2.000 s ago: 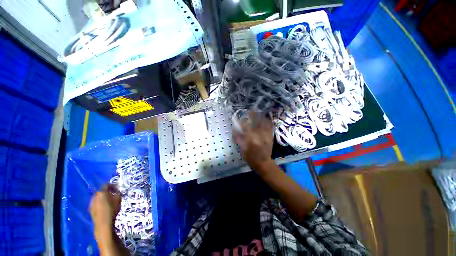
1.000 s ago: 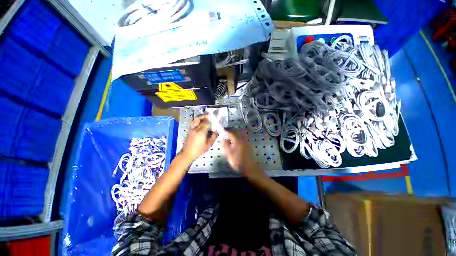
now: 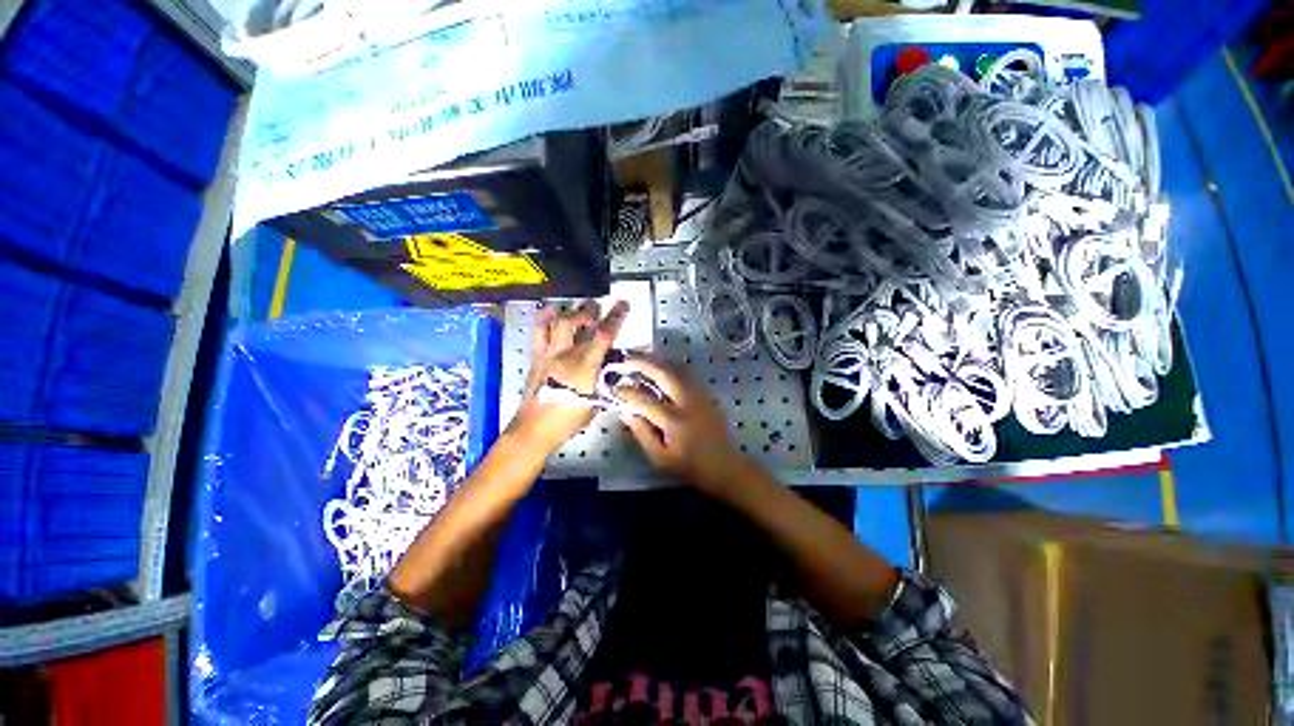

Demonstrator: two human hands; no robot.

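Observation:
A white coiled cable (image 3: 620,383) is between my two hands above the perforated metal plate (image 3: 738,426). My right hand (image 3: 673,421) holds the coil with its fingers, at the coil's right side. My left hand (image 3: 562,360) is at the coil's left side, its fingertips against the small pale block (image 3: 633,315) on the plate. What the left fingertips pinch is too small and partly hidden to tell. The black housing (image 3: 497,213) with blue and yellow labels stands behind my left hand.
A large cable heap (image 3: 965,270) lies at the right on a dark green board (image 3: 1135,419). A blue tote (image 3: 263,468) with a smaller white cable pile (image 3: 405,461) stands at the left. A printed sheet (image 3: 525,99) covers the housing. A carton (image 3: 1135,610) is at lower right.
Two seconds ago my right hand was at the cable heap and my left over the tote. Both came together over the plate. Since one second ago, the coil shows more clearly between them.

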